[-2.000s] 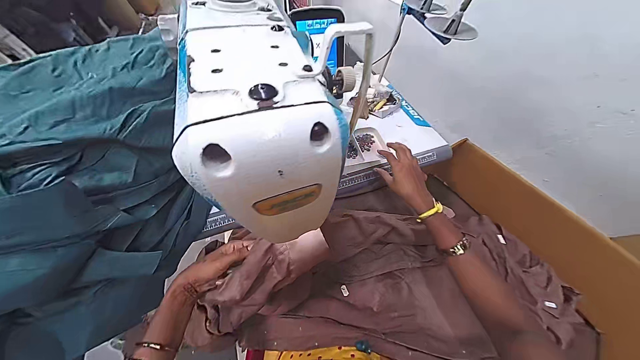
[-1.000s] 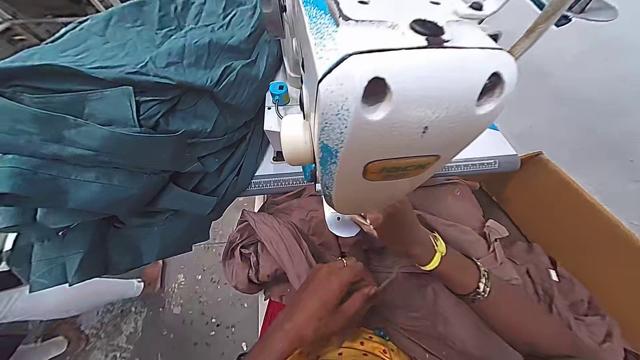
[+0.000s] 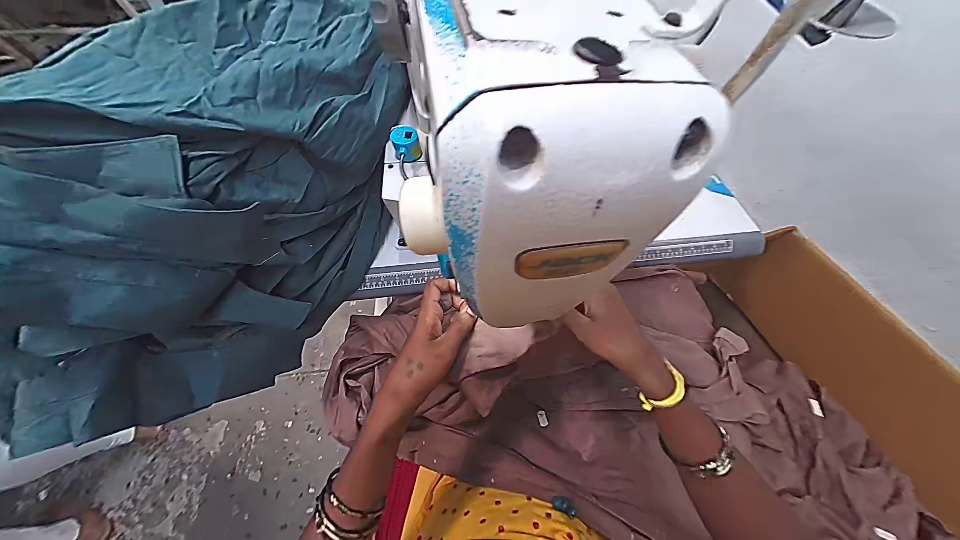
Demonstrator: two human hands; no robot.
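A white industrial sewing machine head (image 3: 585,195) fills the upper middle and hides its needle area. Brown fabric (image 3: 570,435) lies below it, across my lap and to the right. My left hand (image 3: 435,330) pinches an edge of this fabric at the machine head's lower left. At the lower right of the head, my right hand (image 3: 611,330) is on the fabric, its fingertips partly behind the head, so its grip is unclear. A yellow band circles my right wrist.
Teal fabric (image 3: 150,225) is heaped at the left, over the table side. A cardboard box wall (image 3: 847,337) runs along the right. The machine bed (image 3: 705,232) has a ruler strip on its front edge. Another person's foot (image 3: 94,523) shows on the floor at lower left.
My right hand has come from the small tray beside the machine to the fabric under the head. My left hand has moved up to the head's lower left since a second ago. The view has shifted.
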